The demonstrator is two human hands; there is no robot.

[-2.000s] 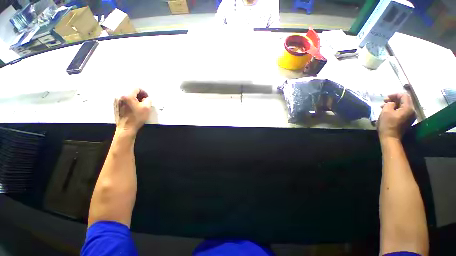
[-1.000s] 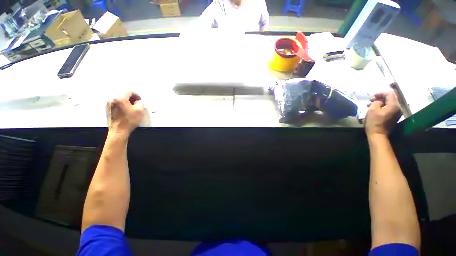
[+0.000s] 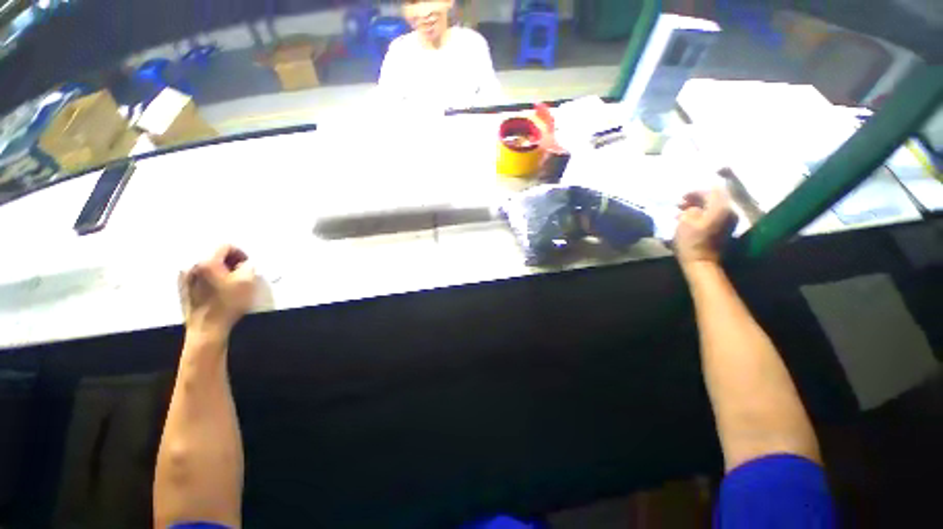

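My left hand [image 3: 218, 291] rests on the white bench top [image 3: 362, 277] near its front edge, fingers curled, with no object visible in it. My right hand [image 3: 706, 224] rests on the bench at the right, fingers curled, beside the green post. A dark, shiny bagged part [image 3: 564, 222] lies just left of my right hand; whether they touch is unclear. A yellow-orange tub with a red inside [image 3: 520, 148] stands behind the bag. A dark smartphone [image 3: 104, 196] lies at the far left.
A green post [image 3: 848, 165] rises at the right. A tall pale box [image 3: 667, 67] and a small white cup [image 3: 652, 136] stand behind my right hand. A person in white [image 3: 438, 64] is across the bench. Cartons [image 3: 81, 129] stand at the back left.
The view has turned right and tilted, so the bench and its things sit further left and slanted. The person across shows more. Both hands keep their places on the bench.
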